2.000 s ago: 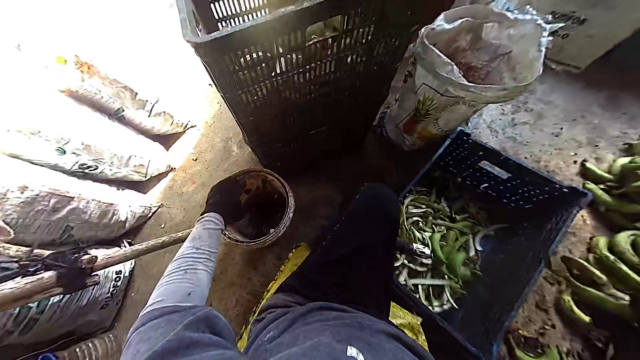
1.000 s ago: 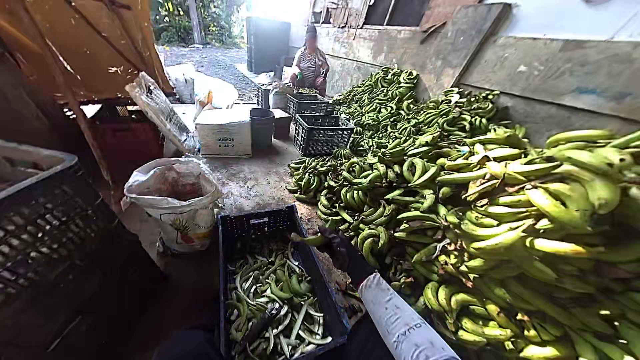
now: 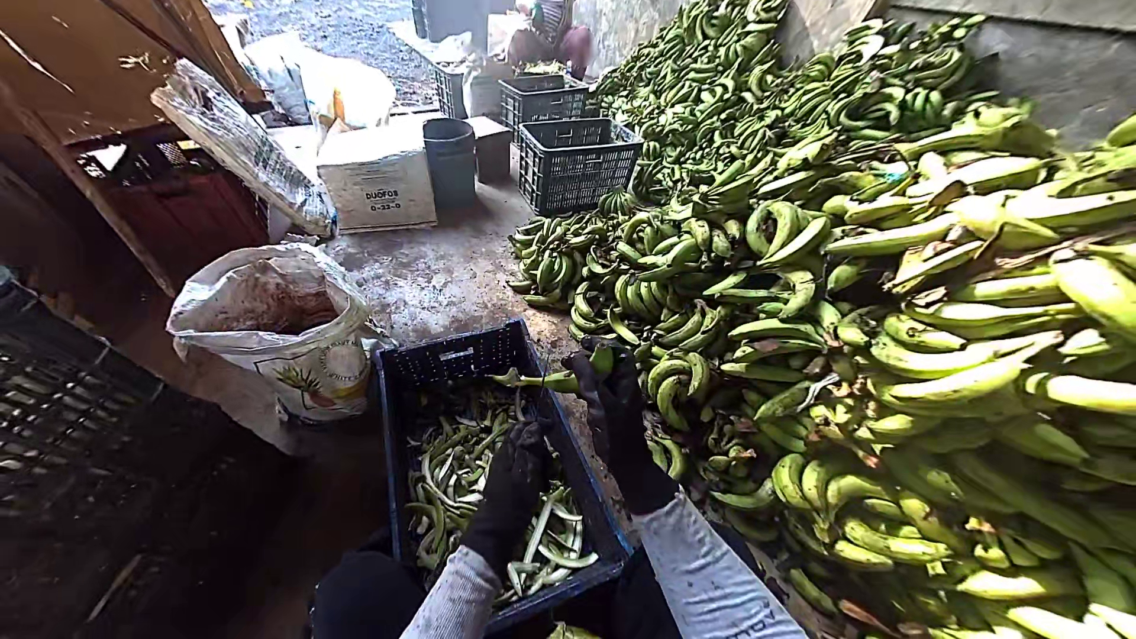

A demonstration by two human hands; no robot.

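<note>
My right hand (image 3: 612, 390), in a dark glove, grips a green plantain (image 3: 555, 382) above the right edge of a dark plastic crate (image 3: 577, 444). My left hand (image 3: 519, 461), gloved too, is over the crate just below the plantain, its fingers curled; whether it holds something small is hard to see. Strips of green and pale plantain peel (image 3: 444, 488) lie in the crate between my knees. A large heap of green plantains (image 3: 781, 328) rises beside my right arm.
An open white woven sack (image 3: 266, 311) stands left of the crate, near a dark slatted crate (image 3: 71, 399). Farther back are a cardboard box (image 3: 377, 186), a grey bin (image 3: 451, 160), black crates (image 3: 581, 169) and a seated person (image 3: 555, 31). A concrete wall (image 3: 1056, 67) borders the heap.
The view has swung from the bucket at the left to the crate and heap. My right hand, reaching by the heap a second ago, is now above the crate's edge with a plantain; my left hand has come into view.
</note>
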